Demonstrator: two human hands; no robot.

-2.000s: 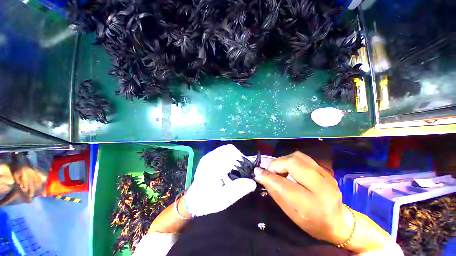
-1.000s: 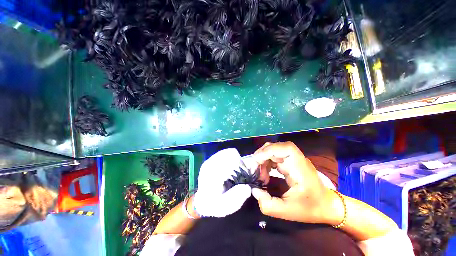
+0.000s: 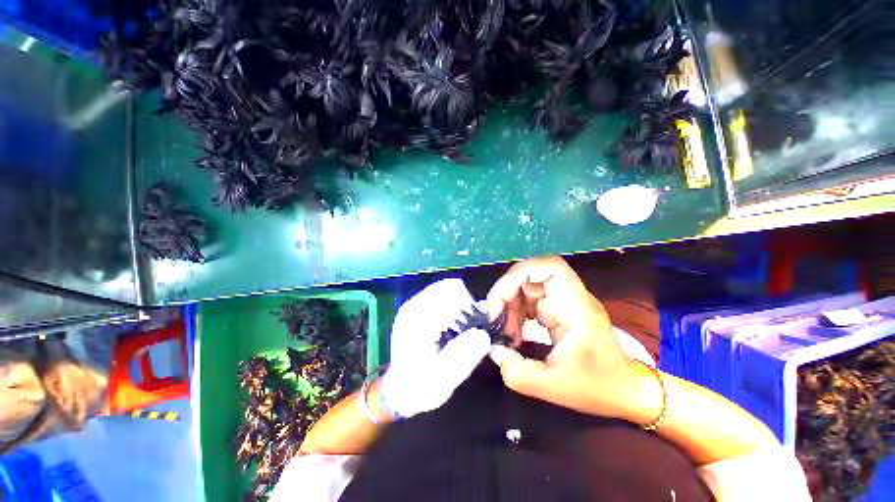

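Observation:
A small black petal cluster (image 3: 467, 324) is held between both hands above my dark-clothed lap. My left hand (image 3: 432, 345), in a white glove, grips it from the left with the thumb across its front. My bare right hand (image 3: 564, 333), with a thin gold bracelet, holds the cluster's right side between thumb and fingers. The fingers hide part of the cluster. A large heap of black clusters (image 3: 343, 88) lies on the green bench top (image 3: 471, 221) in front.
A white oval (image 3: 626, 204) lies near the bench edge. A yellow-labelled tube (image 3: 693, 154) stands by the right divider. A single black cluster (image 3: 171, 225) is at left. Below are a green crate (image 3: 218, 392), a red stool (image 3: 147, 367) and a blue crate (image 3: 791, 392) with gold-brown pieces.
Both hands have moved slightly up with the cluster since a second ago. The right fingers have shifted on it. The view has tilted compared with two seconds ago.

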